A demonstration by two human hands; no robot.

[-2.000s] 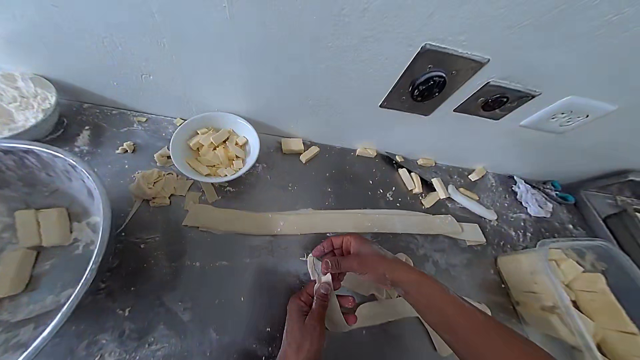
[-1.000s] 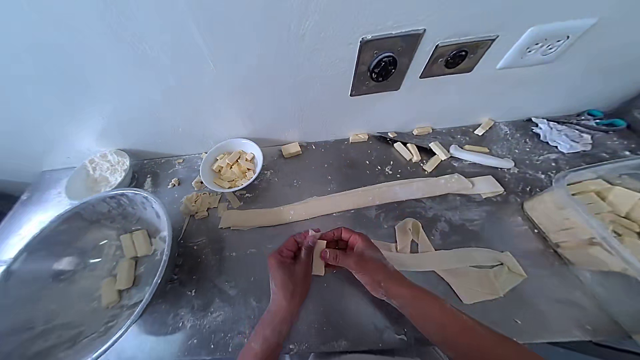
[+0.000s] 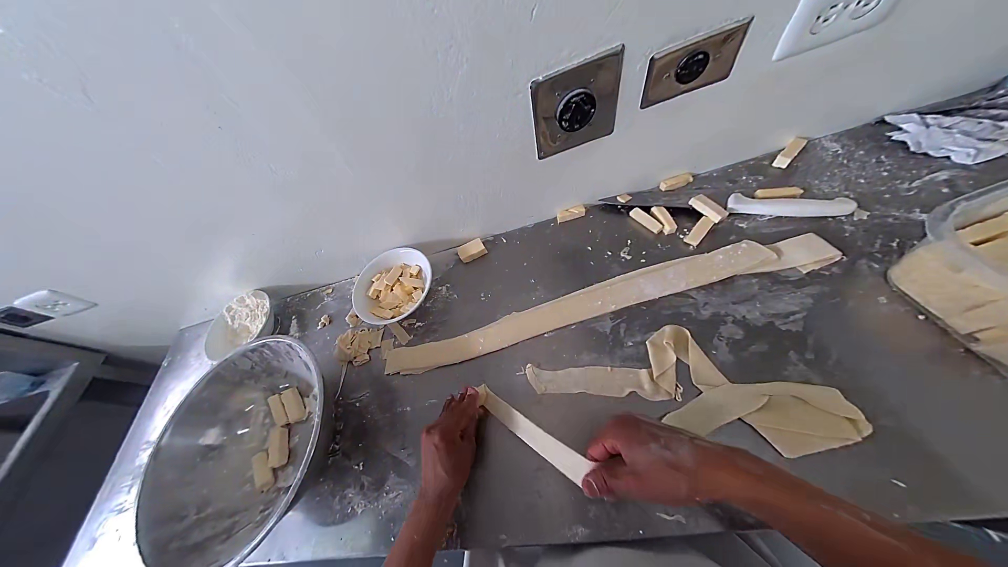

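A short dough strip [image 3: 535, 435] is stretched between my hands, low over the metal worktop. My left hand [image 3: 450, 441] pinches its upper left end, and my right hand [image 3: 642, 461] grips its lower right end. Just beyond lies a loose, folded dough ribbon [image 3: 776, 409]. Behind that, a long flat dough strip [image 3: 583, 303] runs diagonally over the worktop. To the left, a steel bowl [image 3: 316, 378] holds several pale rectangular pieces [image 3: 277, 447]. A white bowl [image 3: 356, 295] of small yellowish pieces stands near the wall.
A bowl of flour [image 3: 246, 313] stands behind the steel bowl. Along the wall lie a white-handled knife [image 3: 791, 206], several cut pieces [image 3: 707, 208] and a crumpled cloth [image 3: 949, 138]. A clear plastic container [image 3: 941, 224] of pale pieces sits at the right. Outlets [image 3: 577, 109] are on the wall.
My hands were close together on a small piece a second ago; now they are apart with a strip stretched between them. The loose ribbon's left part now extends further left. The view has turned.
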